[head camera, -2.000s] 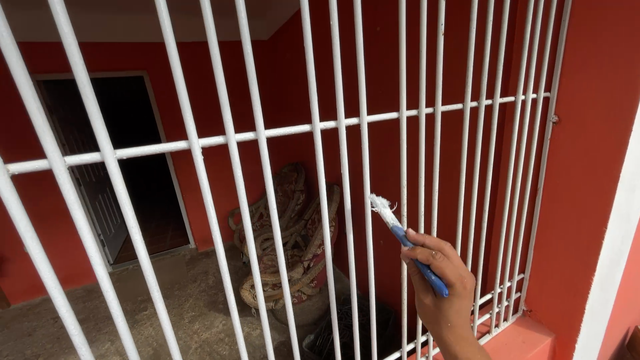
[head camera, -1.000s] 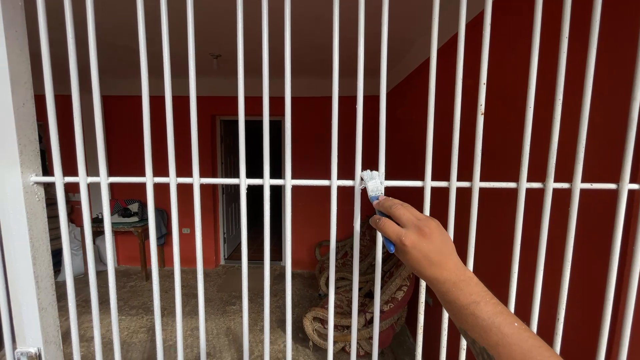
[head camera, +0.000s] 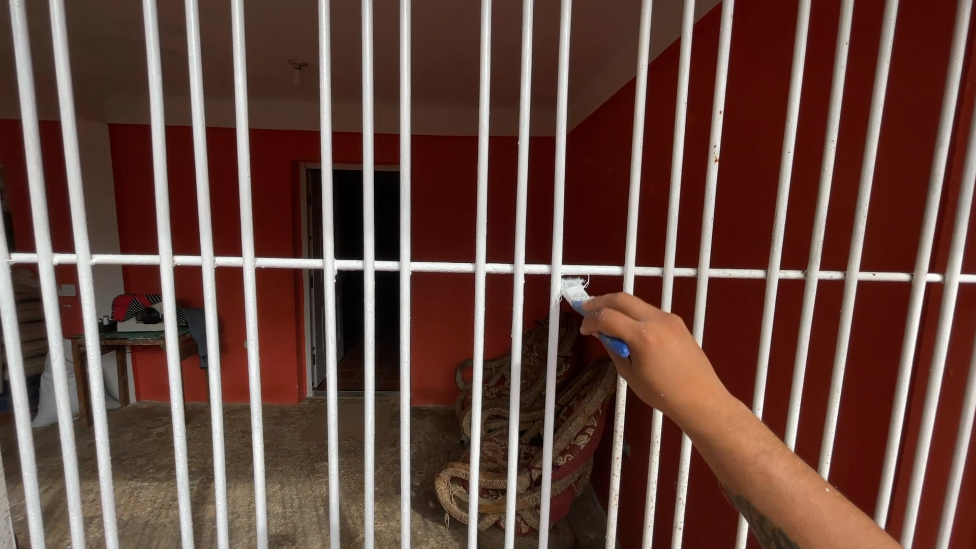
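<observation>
My right hand (head camera: 654, 347) comes in from the lower right and grips a paintbrush (head camera: 614, 345) by its blue handle. White paint coats the bristles, which lie against a vertical bar (head camera: 557, 206) of the white metal window grille, just under the horizontal crossbar (head camera: 444, 268). The bars to the left look evenly white, while several at the right, such as one metal bar (head camera: 714, 164), show small rust-coloured specks. My left hand is out of view.
Behind the grille, wicker-edged furniture with patterned fabric (head camera: 577, 427) is piled by the red wall (head camera: 740, 191). A table (head camera: 137, 336) bearing cloths stands at the left, and a dark doorway (head camera: 385, 305) opens in the back wall.
The view has swung from an oblique angle to nearly face-on with the grille. The brush was above the crossbar's line one second ago and is now just below it, against a bar.
</observation>
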